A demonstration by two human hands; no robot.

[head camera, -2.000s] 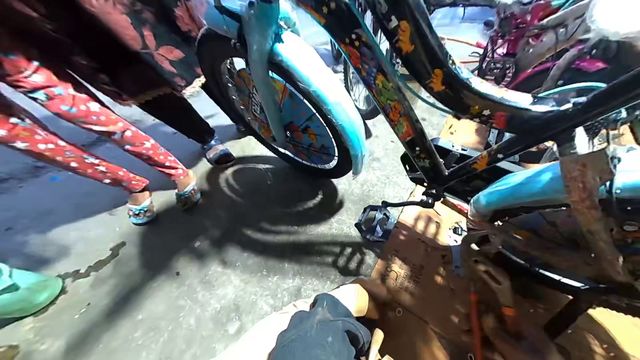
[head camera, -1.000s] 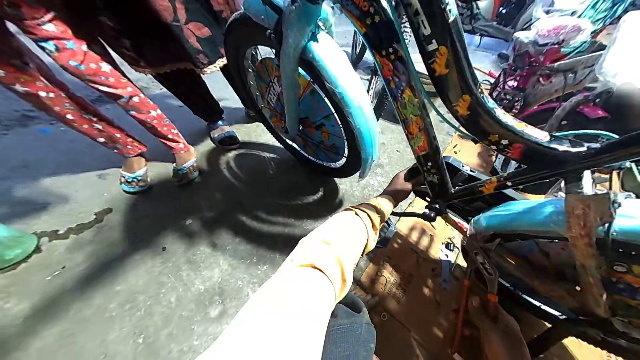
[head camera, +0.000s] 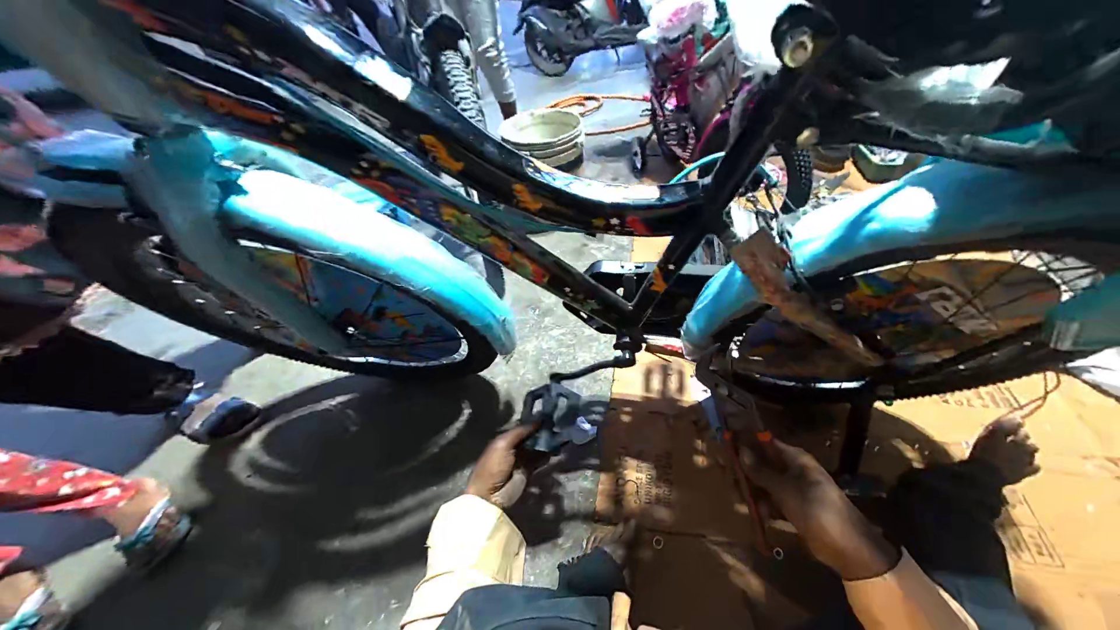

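A black bicycle frame (head camera: 525,197) with colourful stickers spans the view, its blue front mudguard (head camera: 376,241) at left and blue rear mudguard (head camera: 853,210) at right. My left hand (head camera: 500,464) grips the black pedal (head camera: 553,416), which hangs on the crank arm (head camera: 588,369) below the frame. In my right hand (head camera: 809,503) are pliers (head camera: 742,455) with orange-red handles, their jaws near the lower front end of the rear mudguard. A worn flat piece (head camera: 801,293) lies across the rear wheel.
Flattened cardboard (head camera: 656,490) lies under the bicycle. People's feet in sandals (head camera: 153,529) and dark shoes (head camera: 219,418) are at left. Behind the frame stand a white bucket (head camera: 542,136), an orange hose (head camera: 604,103), a pink bicycle (head camera: 687,96) and a parked motorcycle (head camera: 577,31).
My left hand has moved from beside the lower frame down to the pedal. My right hand still has the pliers. The view has shifted toward the bicycle.
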